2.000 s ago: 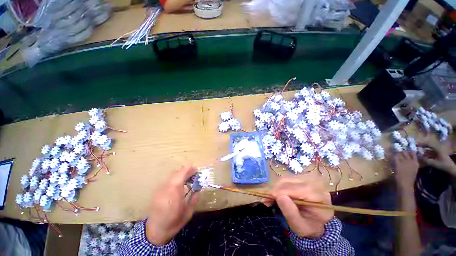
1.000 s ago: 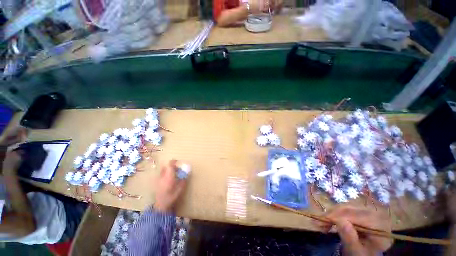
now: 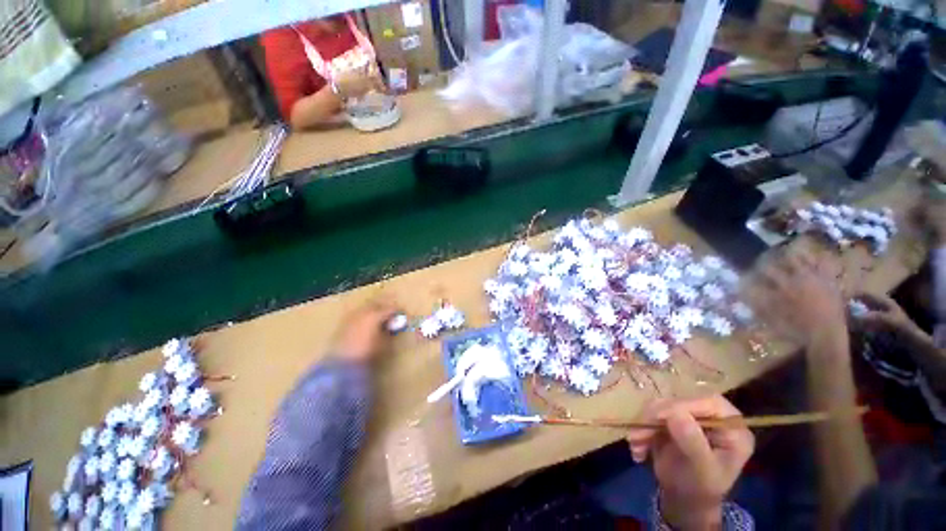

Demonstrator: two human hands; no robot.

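Note:
My left hand (image 3: 363, 332) is blurred, back of the hand up, with a small white part (image 3: 396, 323) at its fingertips, left of a small group of white flower-shaped parts (image 3: 441, 320). My right hand (image 3: 697, 446) holds a long thin brown brush (image 3: 591, 422) like a pen. The brush's white tip is over the lower edge of the blue tub (image 3: 491, 429). White paste (image 3: 481, 371) lies in the tub, with a white strip (image 3: 453, 382) across its left rim.
A large heap of wired parts (image 3: 612, 301) lies right of the tub, another heap (image 3: 135, 446) far left. A striped patch (image 3: 411, 469) is left of the tub. A neighbour's hands (image 3: 804, 296) are at right, near a black device (image 3: 726, 202). The green belt (image 3: 353, 239) carries black holders (image 3: 452, 166).
The view has shifted and tilted. My left hand has moved from the bench's left-middle to beside the small group. The brush tip has come from left of the tub to over its lower edge.

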